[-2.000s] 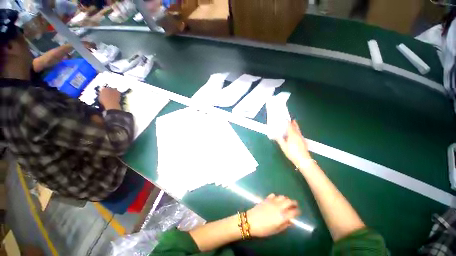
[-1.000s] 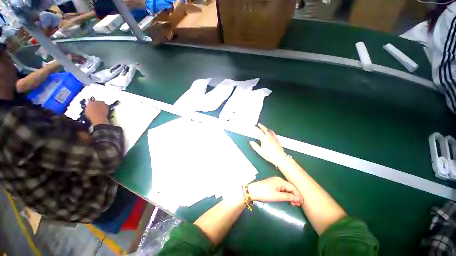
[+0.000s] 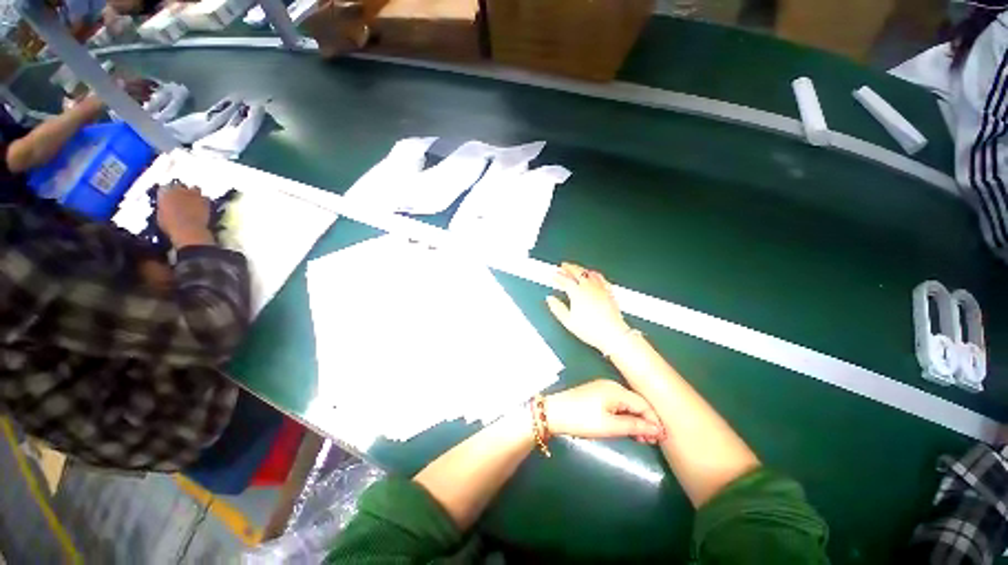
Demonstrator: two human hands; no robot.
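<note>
A fanned stack of white sheets (image 3: 426, 331) lies on the green bench in front of me. Several white wrapped packets (image 3: 503, 210) lie slanted side by side beyond it, their near ends by the white divider strip. My right hand (image 3: 589, 309) rests at the strip, right of the packets, fingers apart and empty. My left hand (image 3: 608, 411) is at the stack's near right corner, fingers curled against my right forearm, with nothing visible in it. Two white oblong loop products (image 3: 948, 337) stand side by side at the far right.
A co-worker in a checked shirt (image 3: 122, 342) is at left, a hand on black parts (image 3: 227, 204) over a white sheet. A blue bin (image 3: 94, 168), more white loop products (image 3: 227, 127), cartons (image 3: 564, 39) and white bars (image 3: 810, 110) lie beyond. Plastic bag (image 3: 332, 513) below.
My right hand has let go of the nearest packet and come back from it. My left hand has moved up against my right forearm. The loop products at right have come further into view.
</note>
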